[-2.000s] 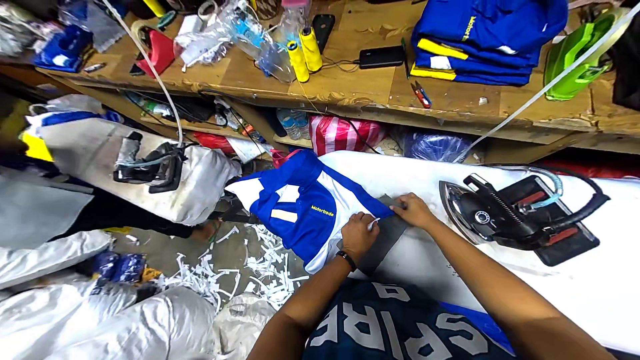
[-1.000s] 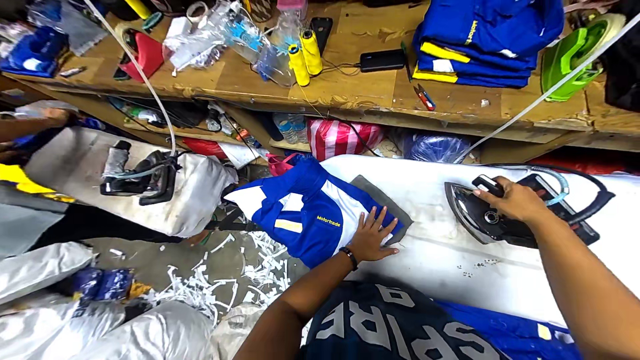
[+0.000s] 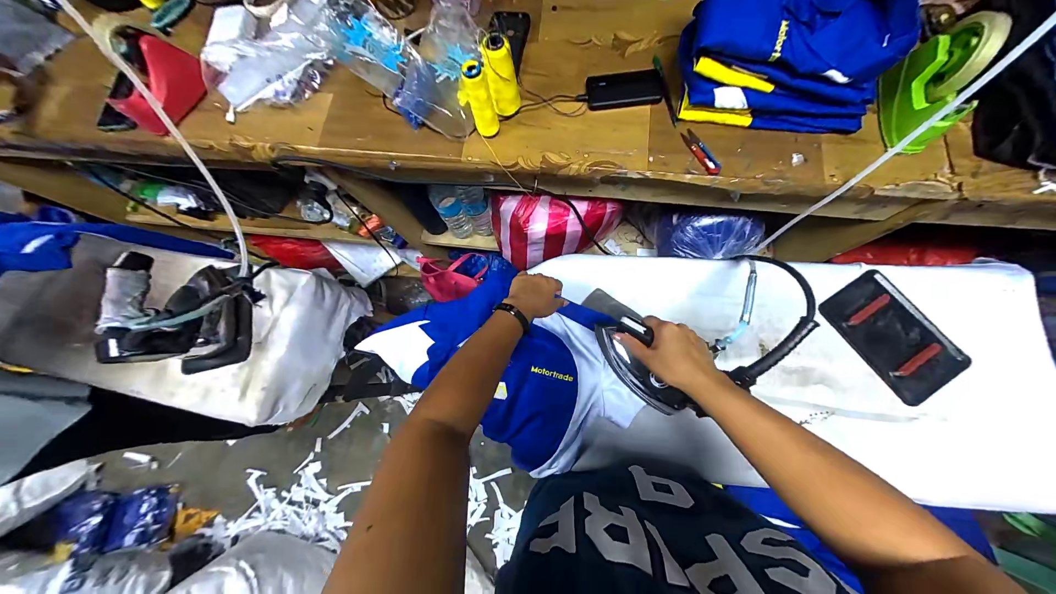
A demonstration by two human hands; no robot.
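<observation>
My right hand [image 3: 675,353] grips the handle of a black steam iron [image 3: 648,379], whose soleplate rests at the right edge of a blue and white shirt [image 3: 540,388]. Gray material [image 3: 606,304] shows just above the iron's tip. My left hand [image 3: 535,295], with a black bracelet on its wrist, is closed on the shirt's blue fabric near its upper edge. The shirt lies over the left end of a white padded ironing board [image 3: 891,445] and hangs off it. A black iron rest [image 3: 895,337] with two red strips lies on the board to the right.
A second iron [image 3: 177,313] stands on another padded board at left. Behind, a wooden table [image 3: 594,148] holds folded blue garments [image 3: 784,66], yellow thread cones [image 3: 489,87], snips [image 3: 701,153] and a green tape dispenser [image 3: 928,91]. Paper scraps [image 3: 289,511] litter the floor. The iron's hose trails over the board.
The iron has left its rest and moved left to the shirt in my right hand. My left hand, flat on the shirt a second ago, has shifted up and left and closed on its fabric.
</observation>
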